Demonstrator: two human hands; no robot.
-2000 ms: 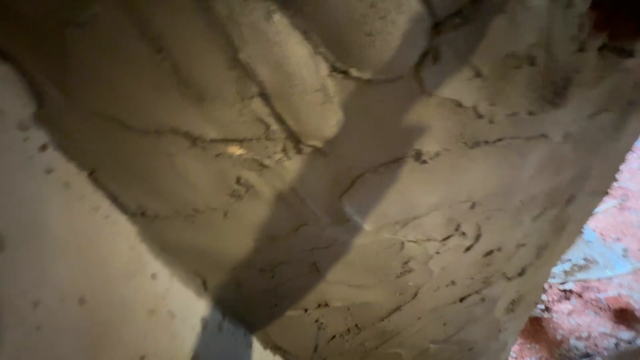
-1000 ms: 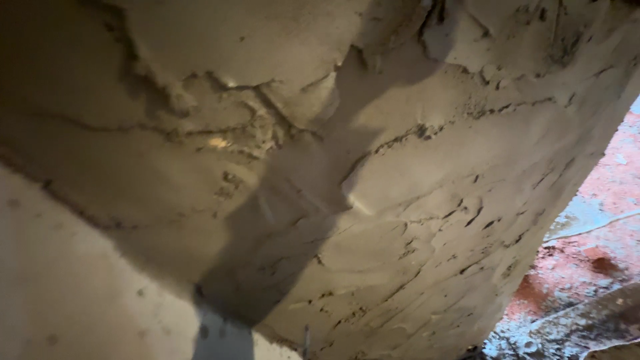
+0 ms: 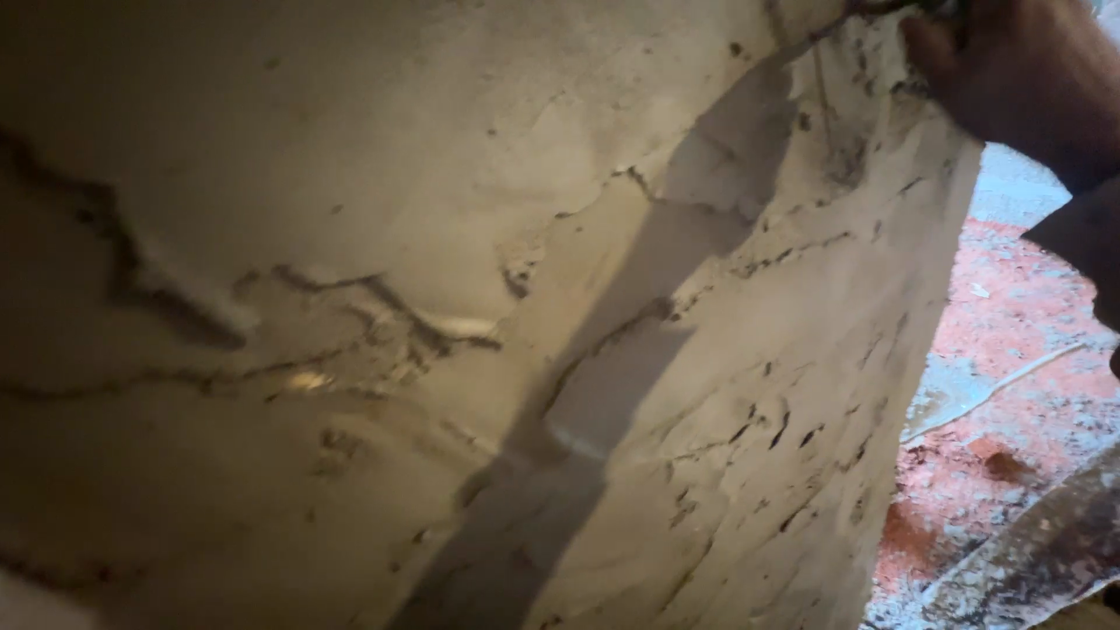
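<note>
A hand, which I take to be my right hand (image 3: 997,79), is at the top right corner, dark and blurred, by the upper right edge of a wall of wet grey-brown plaster (image 3: 595,376). Its fingers seem to be around a dark thing cut off by the top of the view; what that thing is cannot be told. The plaster bears ridges, cracks and small pits. A long shadow runs from near the hand down to the bottom of the wall. My left hand is not in view.
Right of the wall's edge lies a reddish floor (image 3: 1015,306) splashed with pale material, with a thin pale strip (image 3: 997,389) on it. A dirty, plaster-spattered board or sheet (image 3: 1041,534) lies at the lower right.
The right hand has come into view at the top right. More smooth plaster shows above the cracks at the left, where one second ago ridges stood. The view has shifted.
</note>
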